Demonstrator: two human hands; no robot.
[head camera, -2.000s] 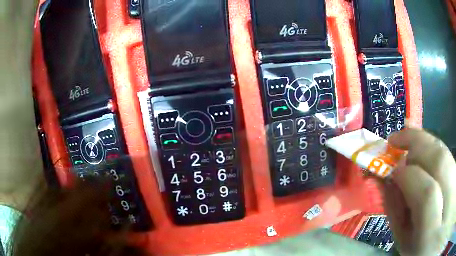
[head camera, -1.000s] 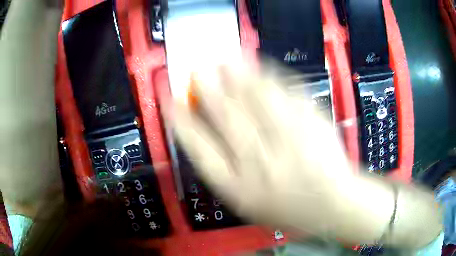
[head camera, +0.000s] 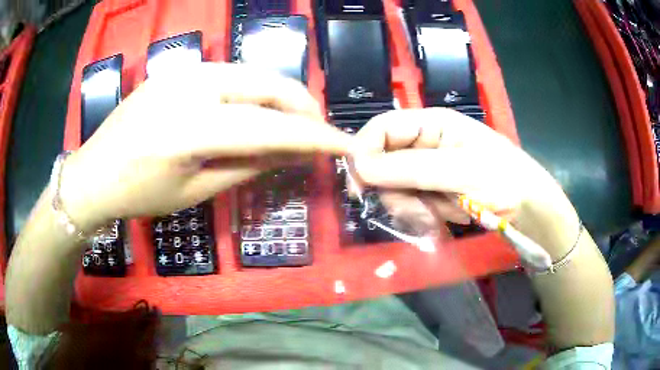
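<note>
Black flip phones lie open in a red foam tray (head camera: 145, 295); one keypad (head camera: 275, 235) shows below my hands. My left hand (head camera: 195, 144) reaches across from the left, its fingertips meeting those of my right hand (head camera: 441, 159) above a phone (head camera: 357, 61). A clear protective film (head camera: 391, 217) hangs from the meeting fingertips, seen as shiny edges over the keypad. The exact grip of each fingertip is hard to see. My right hand also holds a small white and orange scraper card (head camera: 485, 215) in its curled fingers.
Another red tray (head camera: 619, 79) stands at the right on the dark green bench (head camera: 557, 94), and a red edge shows at far left. White scraps (head camera: 386, 269) lie on the near tray edge. A person's sleeve (head camera: 640, 307) is at lower right.
The view has widened and shows more of the tray. My right hand has left the phone screen it blurred over; both hands now meet mid-tray with film between them.
</note>
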